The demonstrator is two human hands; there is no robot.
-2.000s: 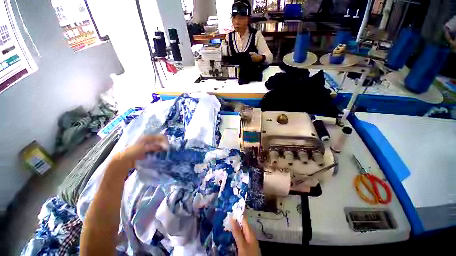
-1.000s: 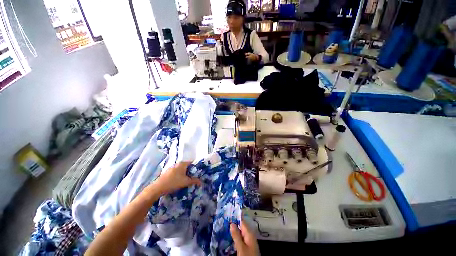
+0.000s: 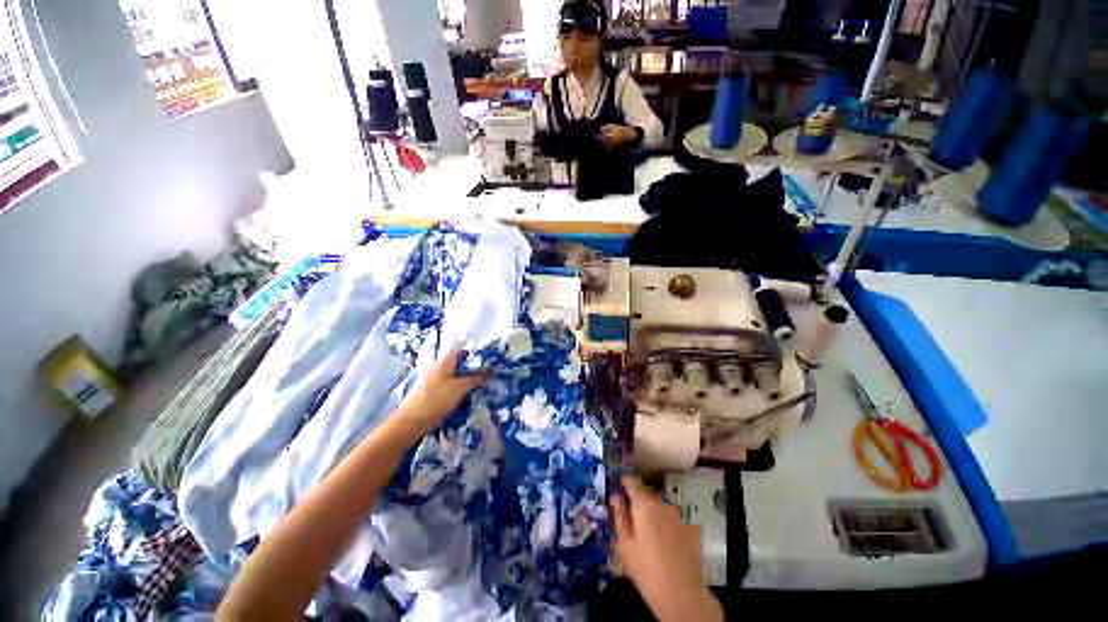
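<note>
The blue floral garment piece with white flowers lies flat at the left end of the cream-white overlock machine, its right edge by the needle area. My left hand is on its upper left part, fingertips on a fold of the cloth. My right hand is at its lower right edge, below the machine's front, fingers against the edge. Whether it pinches the cloth is hard to tell. The needle area is mostly hidden.
Pale and floral fabric is heaped on the left. Orange-red scissors and a small metal-coloured tray are right of the machine. Black fabric lies behind it. A person sits opposite at another machine.
The floral cloth is spread flatter. My left hand has moved from over the heap onto the cloth's upper left part. My right hand has moved right and up, closer to the machine.
</note>
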